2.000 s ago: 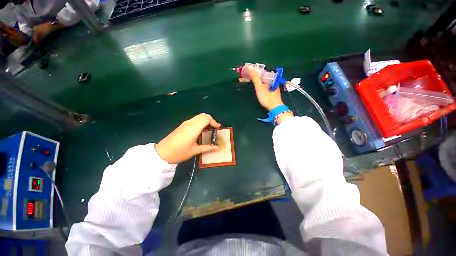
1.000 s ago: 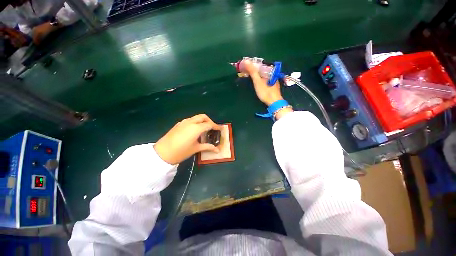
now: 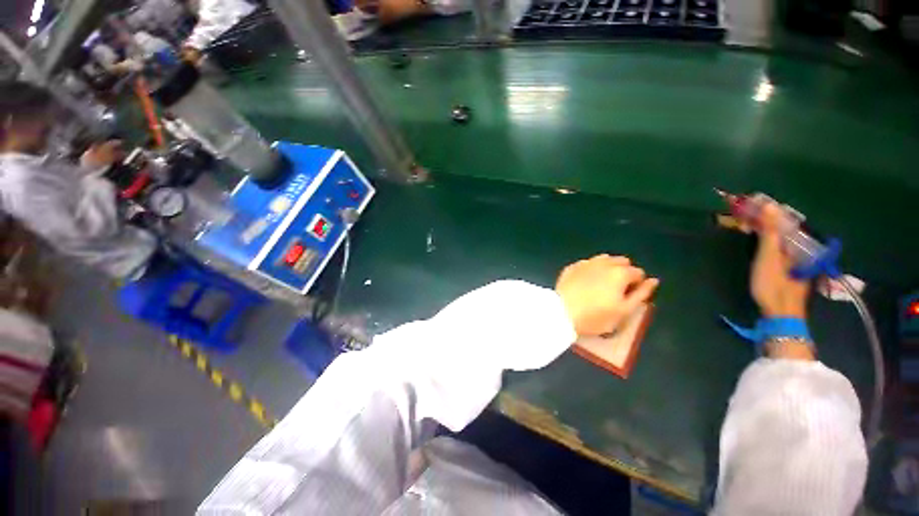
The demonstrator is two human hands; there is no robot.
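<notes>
My left hand rests over a pale square pad with an orange-brown border. Its fingers are curled and blurred, and they hide whatever is under them; only a small dark bit shows below the hand. My right hand is shut around a syringe with pinkish contents. The reddish tip points up and left, above the green surface and apart from the pad. A blue adapter at the rear joins a clear hose. A blue band is on my right wrist.
A blue control unit with red displays stands left. A metal post rises behind it. A small black part lies on the green surface. A black compartment tray is at the far side. A person in white is at left.
The view has swung left, so the hands and pad appear farther right and the red bin is out of view. The black part earlier in my left hand is now largely hidden.
</notes>
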